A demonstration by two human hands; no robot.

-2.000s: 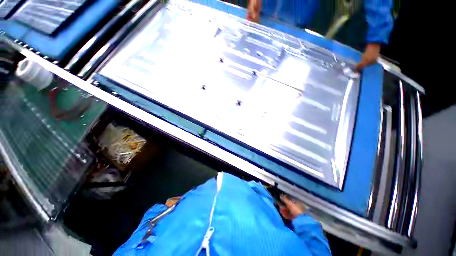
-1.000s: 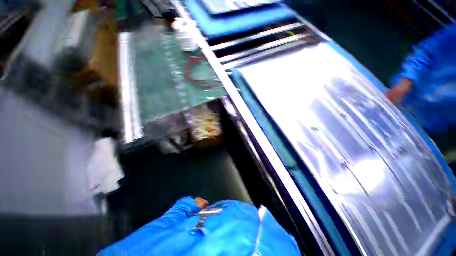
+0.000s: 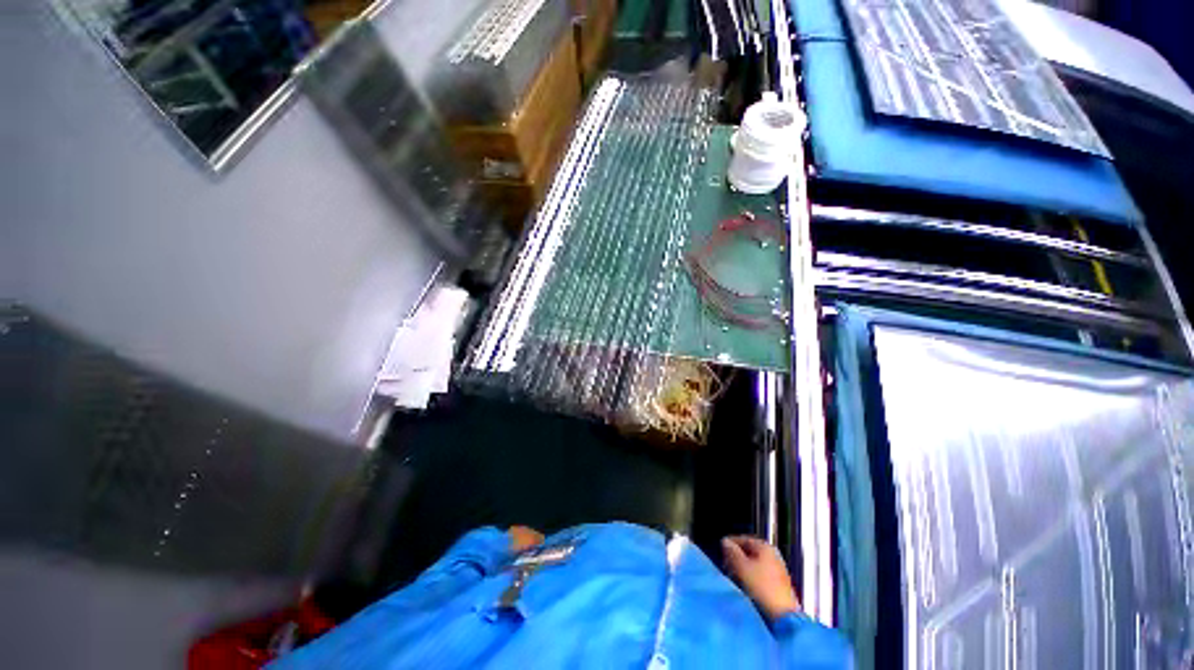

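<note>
Long thin light strips (image 3: 615, 242) lie side by side on the green mat (image 3: 740, 343) of the side table, ahead of me. To their right, a silvery back panel (image 3: 1034, 511) lies on a blue foam-topped pallet (image 3: 858, 484). My left hand (image 3: 524, 538) is low in front of my body, mostly hidden by my sleeve; its fingers cannot be made out. My right hand (image 3: 759, 573) is beside the conveyor rail, small and slightly blurred, touching neither strips nor panel. I see nothing held in it.
A white roll (image 3: 765, 144) and a red-brown wire loop (image 3: 737, 272) sit at the table's right side. A carton of yellowish scraps (image 3: 681, 397) is below the table end. Brown cartons (image 3: 530, 124) stand behind left. Another panel (image 3: 976, 72) lies up the line. Something red (image 3: 255, 637) is on the floor.
My view has turned left, so the side table is now central and the panel is at the right. The other worker has left view. My right hand shows again beside the rail.
</note>
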